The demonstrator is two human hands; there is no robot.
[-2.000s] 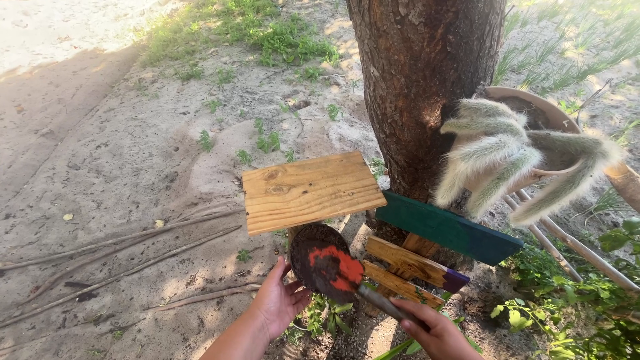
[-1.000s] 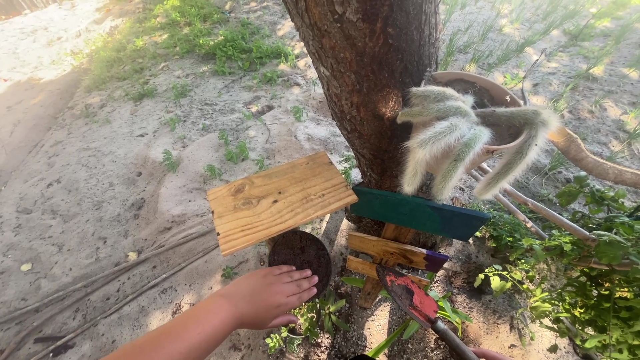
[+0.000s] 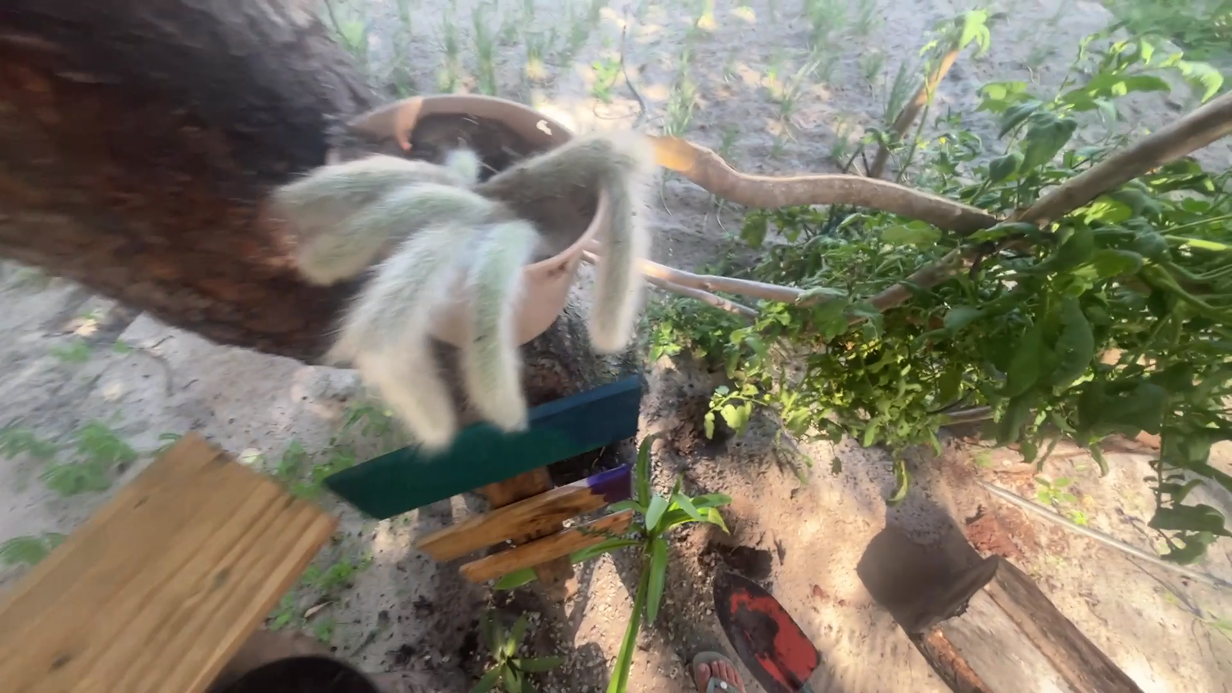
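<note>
Neither of my hands shows in this view. The red-and-dark blade of a trowel points up from the bottom edge, beside a sandaled foot; its handle is out of frame. A dark round pot is cut off at the bottom left, under a plain wooden board. Right of the board are a green-painted board and smaller wooden slats, one with a purple end. A fuzzy trailing cactus hangs from a clay-coloured pot above them.
The thick tree trunk fills the upper left. A crooked branch and leafy bushes stand at the right. A hollowed wooden log lies at the lower right, near a strappy green plant.
The view has swung far to the right. My hands have left the frame. The trowel was in my right hand near the dark pot; its blade now shows right of the slats.
</note>
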